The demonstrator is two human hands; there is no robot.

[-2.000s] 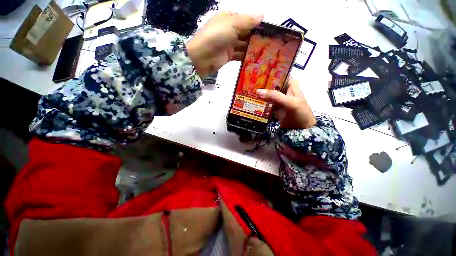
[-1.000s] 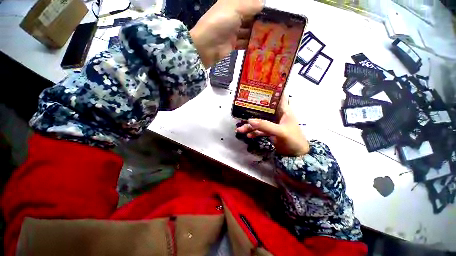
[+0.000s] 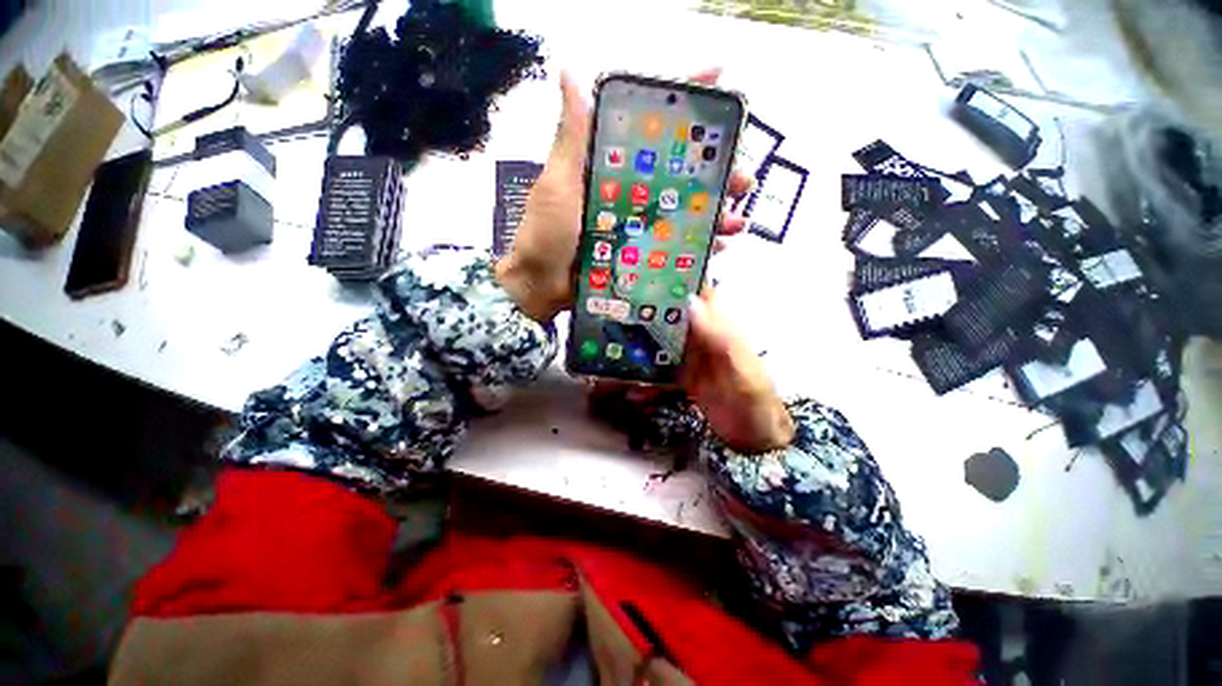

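Observation:
A smartphone point(image 3: 653, 228) is held upright above the table, its screen lit with rows of app icons. My left hand point(image 3: 547, 221) holds it along its left side, with fingertips showing past its top and right edges. My right hand point(image 3: 730, 362) is at its lower right edge; its fingers are partly hidden, so whether it grips the phone is unclear. A small tangle of black strings point(image 3: 650, 418) lies on the table below the phone. Two white-panel tags point(image 3: 777, 198) lie right of the phone, partly covered.
A messy heap of black tags point(image 3: 985, 302) lies at right. Stacked tags point(image 3: 357, 215), small tag blocks point(image 3: 228, 215), a carton point(image 3: 51, 141) and a dark phone point(image 3: 110, 224) are at left. A large black string clump point(image 3: 426, 81) lies at the back. A dark round patch point(image 3: 992, 473) is at front right.
The phone screen has gone from a red and orange picture to app icons. My left hand has shifted from the phone's top corner down its left side. The stacked tags have come into view.

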